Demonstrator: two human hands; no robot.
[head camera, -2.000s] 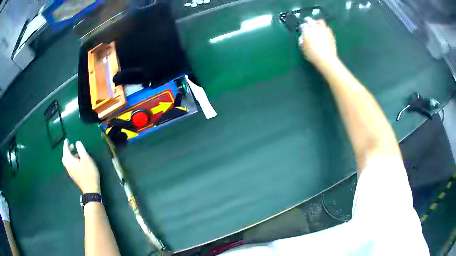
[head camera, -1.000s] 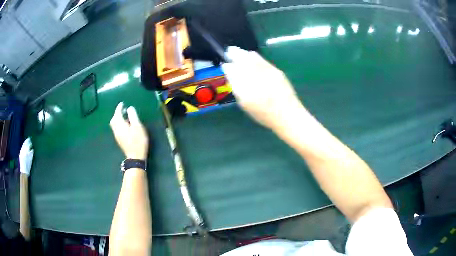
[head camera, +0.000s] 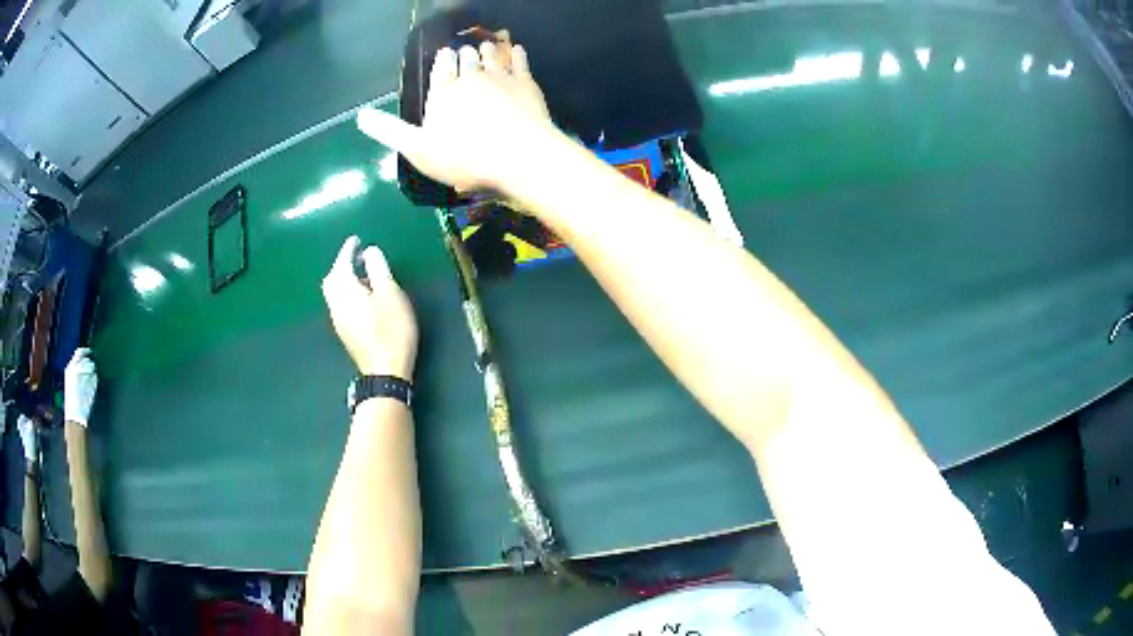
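My right hand (head camera: 482, 122) lies palm down with fingers spread over the fixture on the left side of the blue press (head camera: 634, 157). It covers the orange-brown fixture; only bits of its far edge show beyond the fingertips. Whatever lies under the palm is hidden. My right forearm hides the red button and part of the front panel. My left hand (head camera: 377, 311) is over the green belt (head camera: 646, 422), left of the taped cable, fingers curled and apart, with no object visible in it. A thin black phone frame (head camera: 229, 239) lies on the belt further left.
The taped cable (head camera: 497, 410) runs from the press to the near belt edge. A black cover (head camera: 609, 68) lies over the machine top. A white tag (head camera: 711, 199) sticks out at its right front corner. At the far left are another person's gloved hand (head camera: 81, 386) and a blue station (head camera: 77, 280).
My right hand has moved from the far right of the belt, across the press, onto the fixture. The view has shifted. My left hand stays beside the cable.
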